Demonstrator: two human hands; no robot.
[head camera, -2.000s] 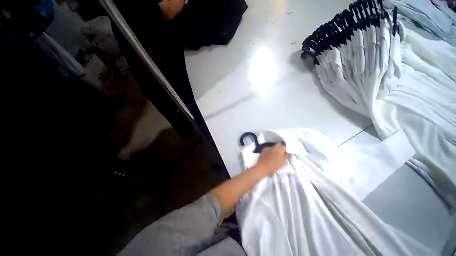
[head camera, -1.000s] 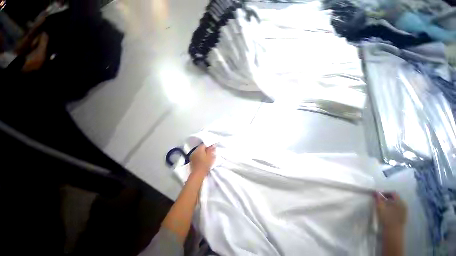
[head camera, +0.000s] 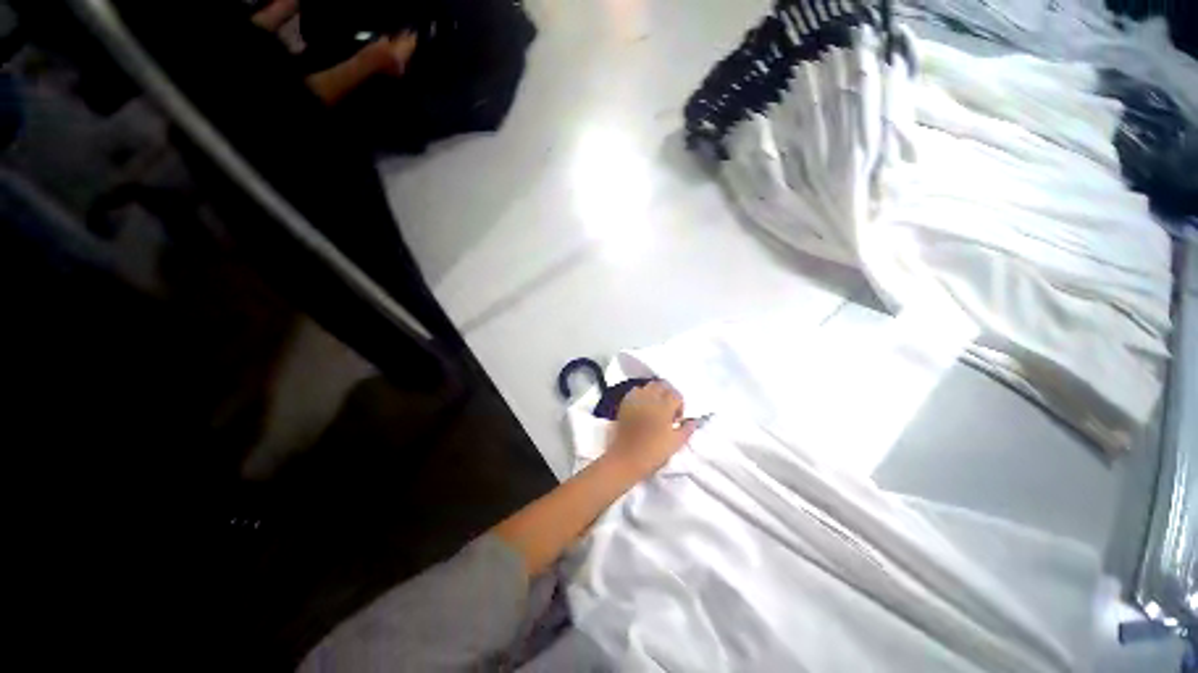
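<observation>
A white shirt (head camera: 736, 552) lies on the table with its collar to the left and its body spreading down and right. A black hanger (head camera: 579, 377) sits in the collar, its hook sticking out to the left. My left hand (head camera: 649, 423) is closed on the shirt's collar area, over the hanger's shoulder. A small dark and pale detail shows by its fingertips; I cannot tell what it is. The front placket runs from there to the lower right. My right hand is out of the picture.
A fanned pile of white shirts (head camera: 998, 197) with a row of black hooks lies at the upper right of the pale table (head camera: 526, 250). Shiny clear plastic (head camera: 1173, 513) is at the right edge. Another person's hand (head camera: 384, 55) is by dark cloth (head camera: 460, 79) at upper left.
My right hand, seen holding the shirt's far right part a second ago, has left the picture. My left hand stays at the collar. The view has swung back left.
</observation>
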